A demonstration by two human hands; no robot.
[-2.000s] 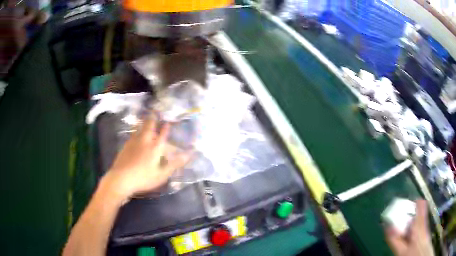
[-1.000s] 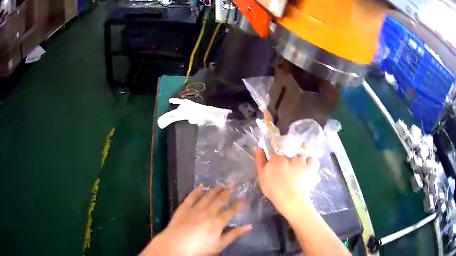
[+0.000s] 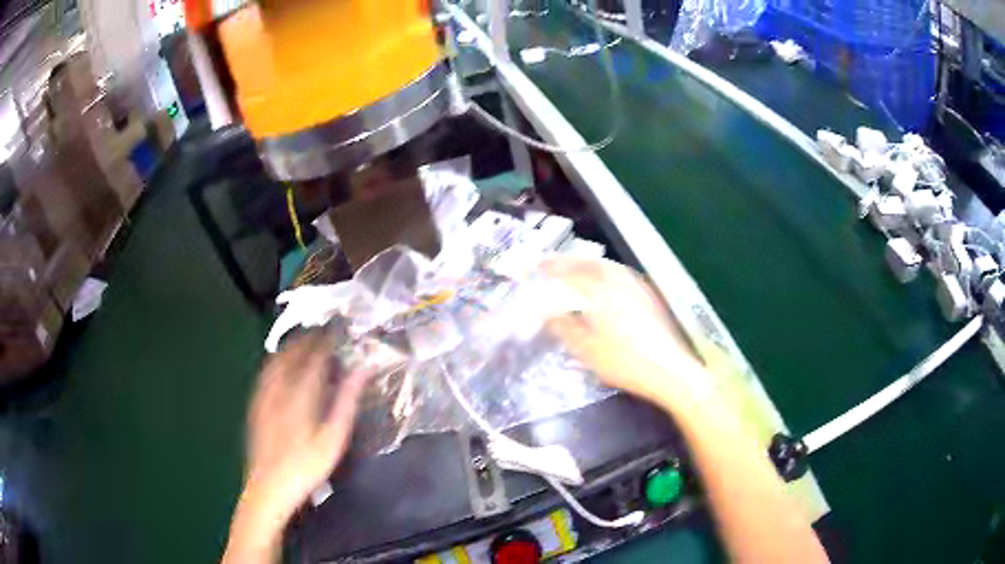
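My left hand is over the left front of the clear plastic film, fingers apart and blurred. My right hand is over the right side of the film, beside white blocks; blur hides whether it touches them. A white cord, partly bundled, runs from the film over the front of the black machine base, its thin end near the green button. The brown-grey horn stands above the film. White glove-like fabric lies left of the film.
The orange welder head hangs above. The red button is at the front. The green conveyor runs on the right, with a slanting white bar. Many white adapters are piled beyond its far rail. Blue crates stand behind.
The view has turned right. My hands are now farther apart. A white cord and white blocks now show on the film and base; the cord was not visible there before.
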